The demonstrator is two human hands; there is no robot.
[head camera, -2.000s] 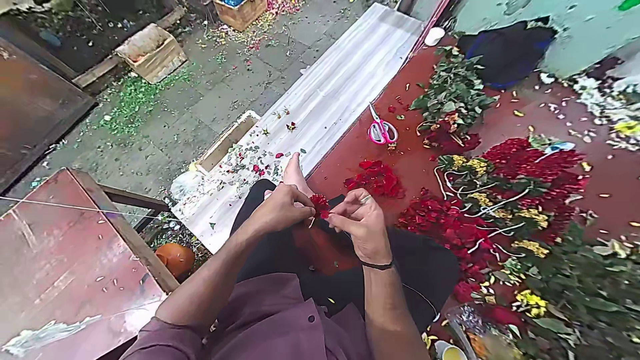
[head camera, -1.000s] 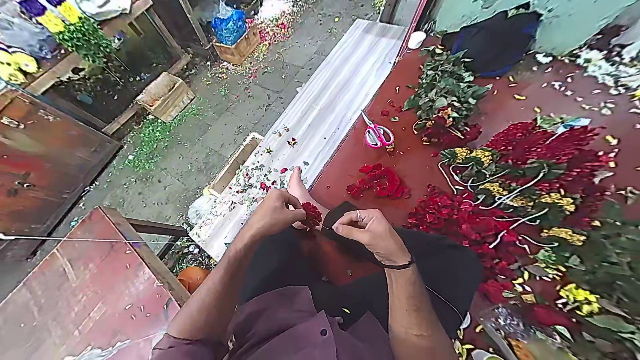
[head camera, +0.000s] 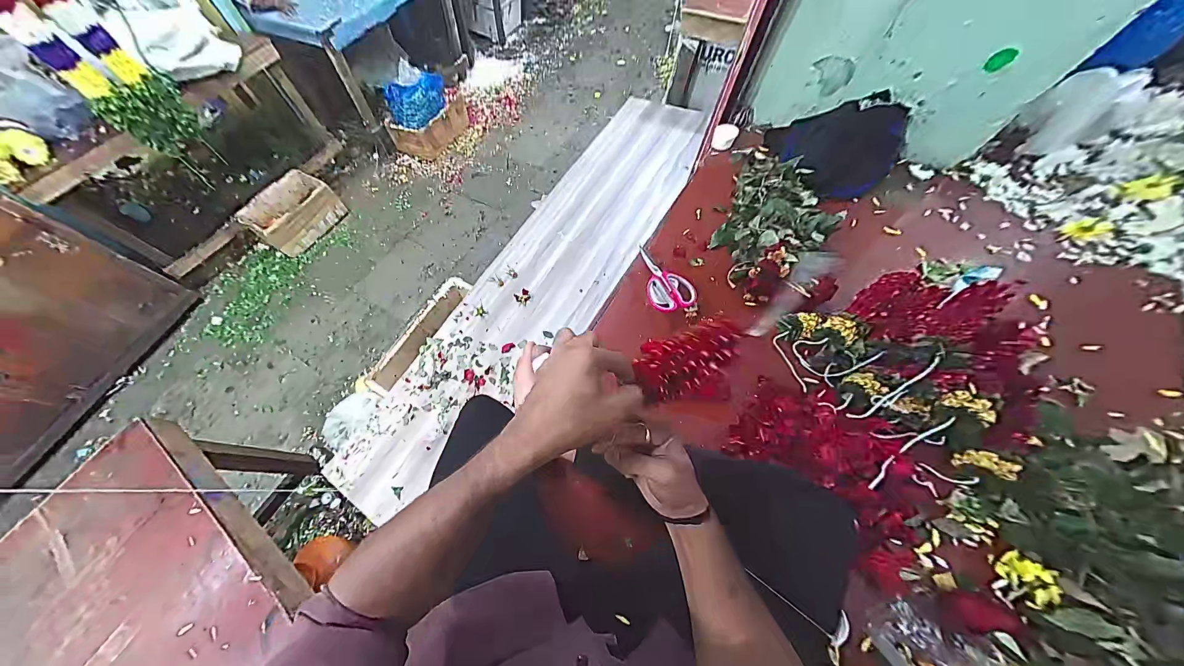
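My left hand [head camera: 578,393] and my right hand [head camera: 652,462] meet above my lap, the left one over the fingers of the right. Motion blur and overlap hide what lies between the fingers. A blurred bunch of red flowers [head camera: 689,361] shows just right of my left hand; whether it is held cannot be told. Scissors with pink handles [head camera: 670,290] lie on the red surface beyond. To the right spread red flower strands [head camera: 805,444] with white strings [head camera: 902,388] and yellow flower clusters [head camera: 990,462]. A thin thread runs from near my right forearm to the lower right.
A white board [head camera: 592,222] with scattered petals lies ahead. Green leafy stems [head camera: 772,208] stand by a dark cloth [head camera: 846,143]; more leaves [head camera: 1091,518] lie at lower right. White petals [head camera: 1101,176] are heaped at upper right. A red wooden table [head camera: 120,564] is at lower left, crossed by a taut thread.
My hands, apart with a small red flower between them before, have come together and overlap. The view has shifted, showing more of the stalls ahead.
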